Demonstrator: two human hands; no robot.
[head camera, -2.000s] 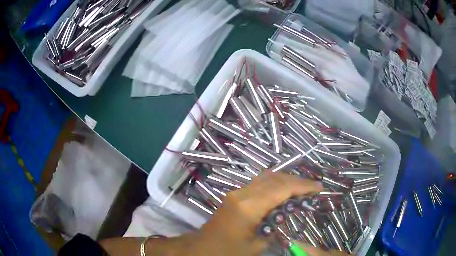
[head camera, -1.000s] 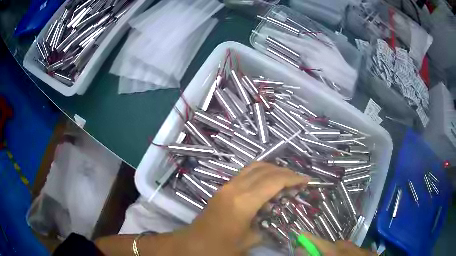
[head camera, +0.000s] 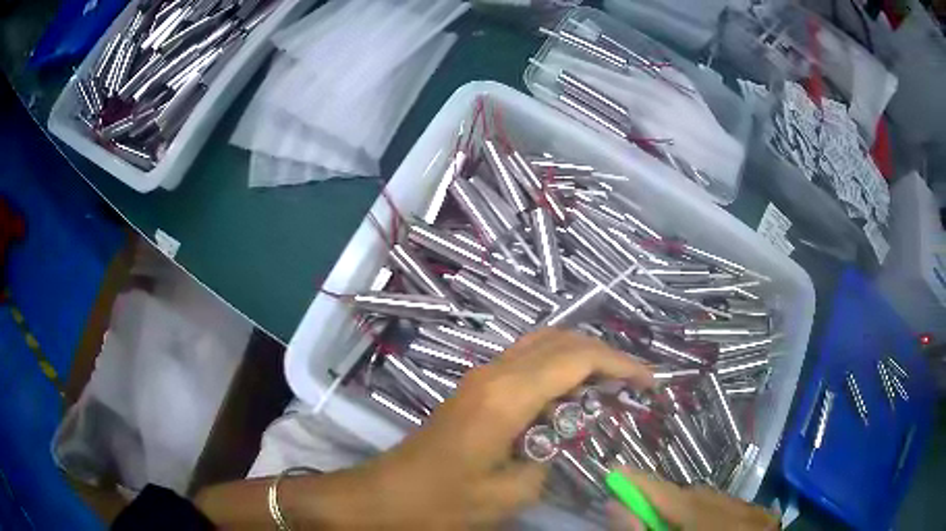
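Observation:
A white rectangular tub (head camera: 337, 311) full of silver metal cylinders with thin red wires lies in front of me. My left hand (head camera: 498, 415) is over the tub's near part, curled around a row of cylinders (head camera: 567, 419) whose round ends face up. My right hand (head camera: 695, 506) is at the bottom edge, partly cut off, and holds a green hand tool (head camera: 635, 500) close to the row. The tool's tip is too blurred to make out.
A second white tub (head camera: 164, 178) of cylinders is far left, beside frosted plastic sheets (head camera: 337, 99). A shallow clear box (head camera: 716, 156) with cylinders is behind. Printed white labels (head camera: 830, 156) are back right. A blue tray (head camera: 853, 446) with several slim metal pieces is at right.
The view has shifted, so the tubs sit further left and slightly higher. The row's round ends show more clearly. The green tool appears further right and higher than two seconds ago.

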